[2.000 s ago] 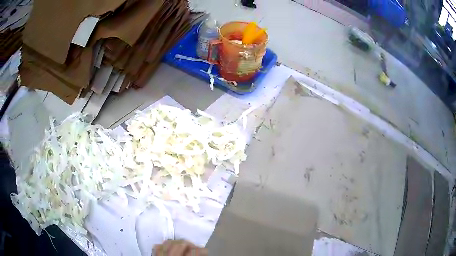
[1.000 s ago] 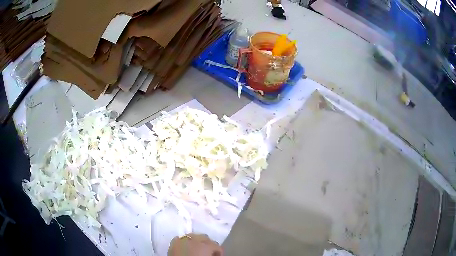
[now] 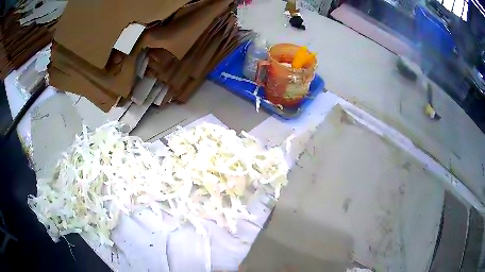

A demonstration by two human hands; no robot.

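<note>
A large tangled heap of narrow pale strips (image 3: 212,159) lies at the left and centre, whiter on its left side and creamier on its right. A flat white paper sheet (image 3: 141,244) shows under it, with a few long curved strips near the bottom edge. A grey-brown board (image 3: 303,239) lies at the bottom centre on the larger pale grey base board (image 3: 383,175). Neither of my hands can be made out; only a faint reddish trace shows at the bottom edge by the board.
Brown leather panels (image 3: 85,32) stand in an uneven stack at the upper left. An orange pot (image 3: 290,79) with a yellow-orange piece in it and a clear bottle (image 3: 256,57) sit in a blue tray (image 3: 228,69). A thin-handled tool (image 3: 429,103) lies at the far right.
The hand seen at the bottom edge has dropped out of view. The scene has shifted right since the oldest frame and slightly down since the last. The heap looks unchanged.
</note>
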